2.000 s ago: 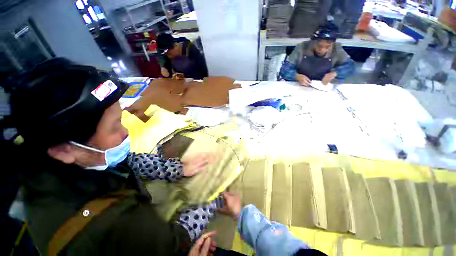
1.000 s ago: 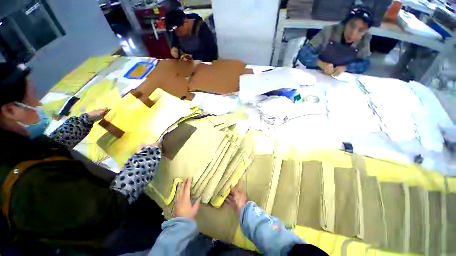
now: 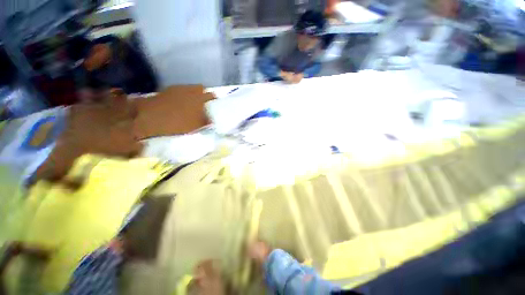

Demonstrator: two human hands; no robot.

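The view is blurred. A thick stack of khaki cut panels (image 3: pixel 193 230) lies in front of me, with a dark brown square piece (image 3: pixel 151 224) on its left part. My left hand (image 3: pixel 208 279) is at the stack's near edge, cut off by the bottom of the picture; its grip is unclear. My right hand (image 3: pixel 260 252) touches the stack's right edge, and blur hides whether its fingers grip a panel. A long row of overlapped khaki panels (image 3: pixel 368 201) with yellow edges runs to the right.
Another person's patterned sleeve (image 3: pixel 98 271) and hand are beside the stack at left, near yellow panels (image 3: pixel 92 201). Rust-brown panels (image 3: pixel 172 112), a blue tray (image 3: pixel 40 133) and white pieces (image 3: pixel 357 109) lie farther back. Two people sit across the table.
My view has swung right, showing more of the overlapped row. The neighbouring person's head has left the picture. Both my hands remain at the khaki stack.
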